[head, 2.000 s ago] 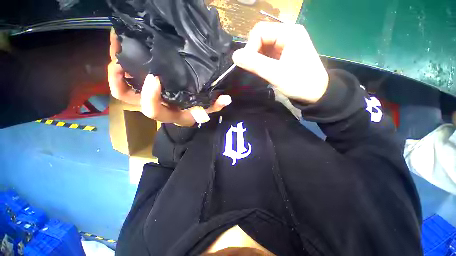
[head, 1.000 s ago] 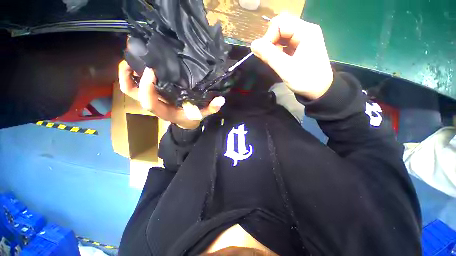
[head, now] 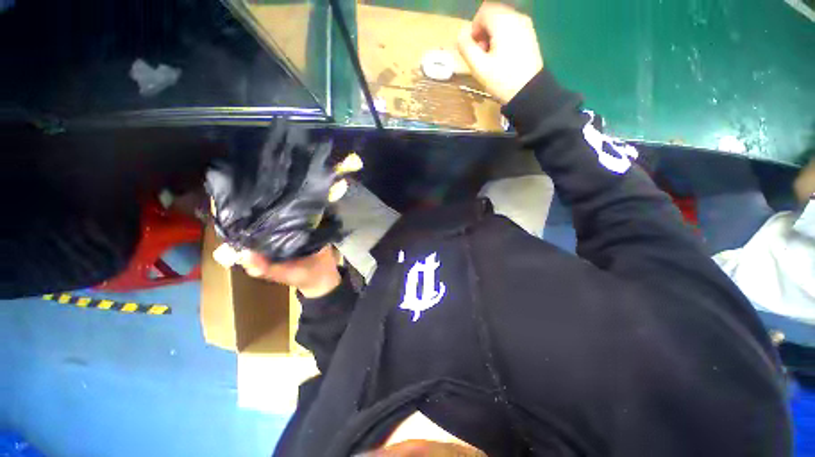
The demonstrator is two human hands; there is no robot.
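Note:
The black sculpted part [head: 277, 192], glossy with jagged pointed locks, is slightly blurred in front of me at left. My left hand [head: 299, 268] is shut on it from below, with pale fingertips showing at its edges. My right hand [head: 502, 49] is over the cardboard sheet [head: 402, 36], its fingers curled beside the small white dish [head: 438, 64]. The applicator stick cannot be made out in my right fingers. A thin pale line lies near the fingers over the brown-stained cardboard.
The green bench [head: 661, 71] runs along the top, with a dark glass-sided panel [head: 179, 62] at upper left. An open carton [head: 219, 303] stands below my left hand. A red stool [head: 165, 250] is at left. Pale cloth [head: 768, 277] shows at far right.
My right hand has moved up, away from the black part, to beside the dish. My left hand has lowered the black part towards me and turned it. The view has shifted, showing more bench.

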